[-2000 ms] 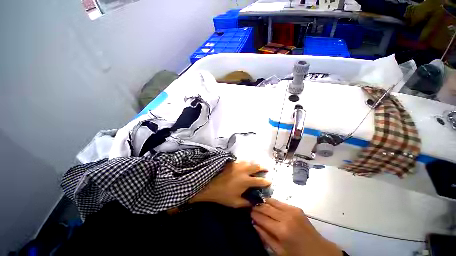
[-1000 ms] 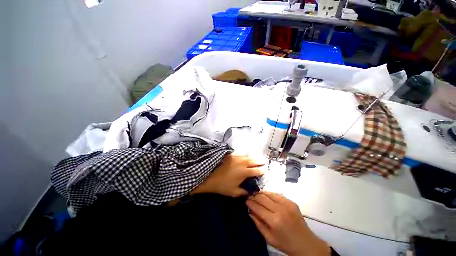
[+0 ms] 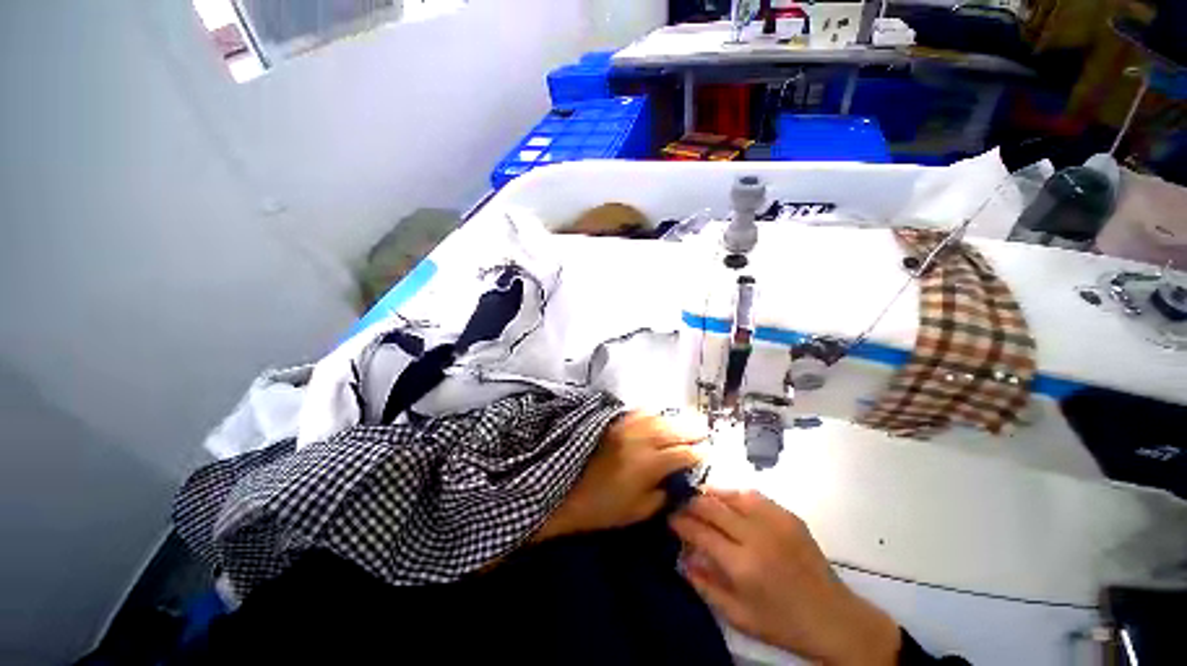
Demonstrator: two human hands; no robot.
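Note:
My left hand (image 3: 631, 471) lies on the garment just left of and below the needle area (image 3: 719, 406), fingers pressing a small dark folded edge (image 3: 680, 485). My right hand (image 3: 768, 566) pinches the same dark edge from the right with thumb and fingertips. Black-and-white checked fabric (image 3: 391, 488) lies heaped over and beside my left forearm. White fabric (image 3: 514, 351) with dark patches lies behind it. Dark navy fabric (image 3: 612, 592) hangs below my hands; its border with my dark sleeve is hard to tell.
The white sewing machine (image 3: 833, 299) stands ahead and right, a plaid scrap (image 3: 970, 338) draped over its arm. A dark phone-like rectangle (image 3: 1152, 625) is at the right table edge. Blue crates (image 3: 573, 137) and another table (image 3: 781, 50) stand behind. A wall is at left.
The camera view has shifted, showing more window at top left. My hands stay at the dark edge near the needle, and the edge shows smaller between my fingers.

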